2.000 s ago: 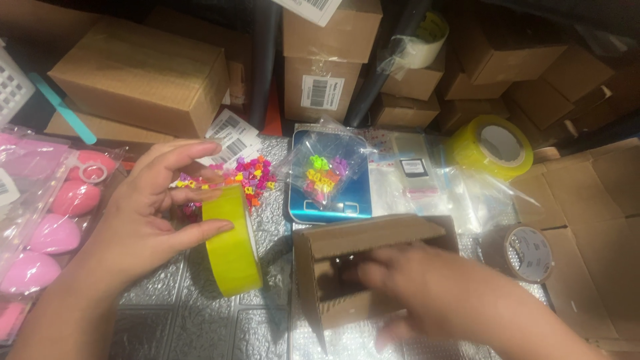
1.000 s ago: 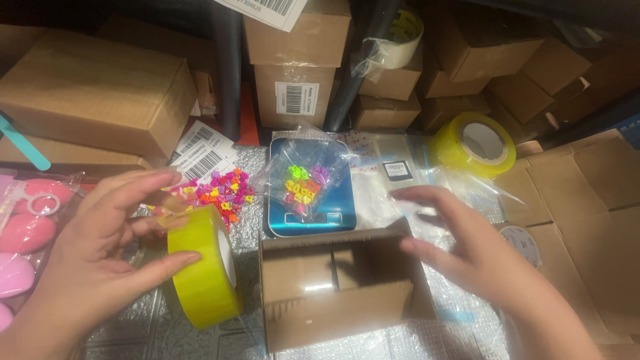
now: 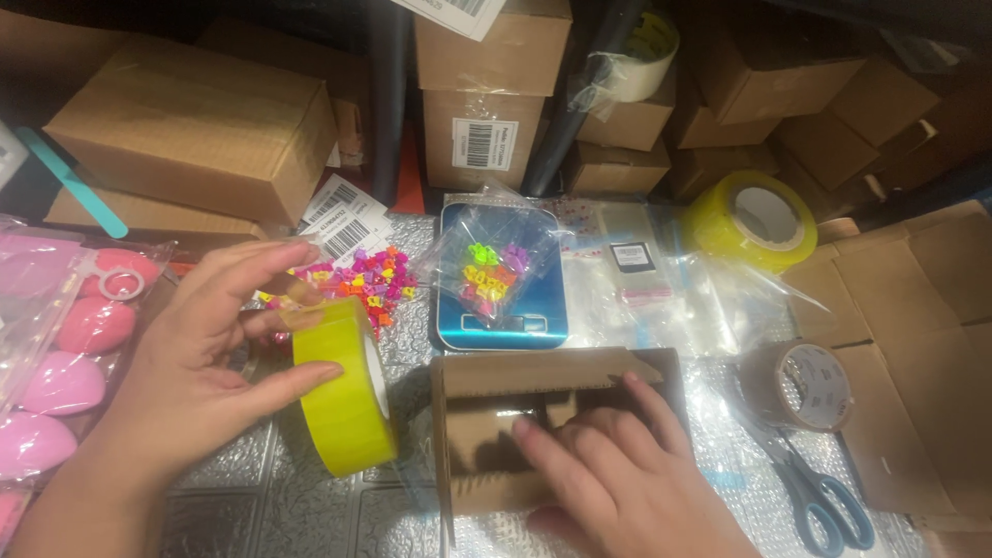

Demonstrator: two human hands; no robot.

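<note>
My left hand (image 3: 225,349) holds a wide roll of yellow-green packing tape (image 3: 341,395) at its upper edge, with its thumb against the near side. Over a small cardboard box (image 3: 535,376), open at the top, is my right hand (image 3: 612,457); its index finger points into the box and another finger is at the far flap. Behind the box, a blue digital scale (image 3: 504,329) carries a clear plastic bag of small colorful pieces (image 3: 492,275). More such pieces (image 3: 380,279) lie in a loose pile left of the scale, partly hidden by my left hand.
Blue-handled scissors (image 3: 825,496), a brown tape roll (image 3: 810,387) and another yellow tape roll (image 3: 752,221) are at the right, beside flattened cardboard (image 3: 907,349). Clear bags (image 3: 697,310) lie behind the box. Pink sponges in plastic (image 3: 66,380) are at the left; cardboard boxes (image 3: 194,124) stand behind.
My right hand was inside the box, then lifted off to its right, and is now back over it with fingers lowered. My left hand has kept the yellow tape roll.
</note>
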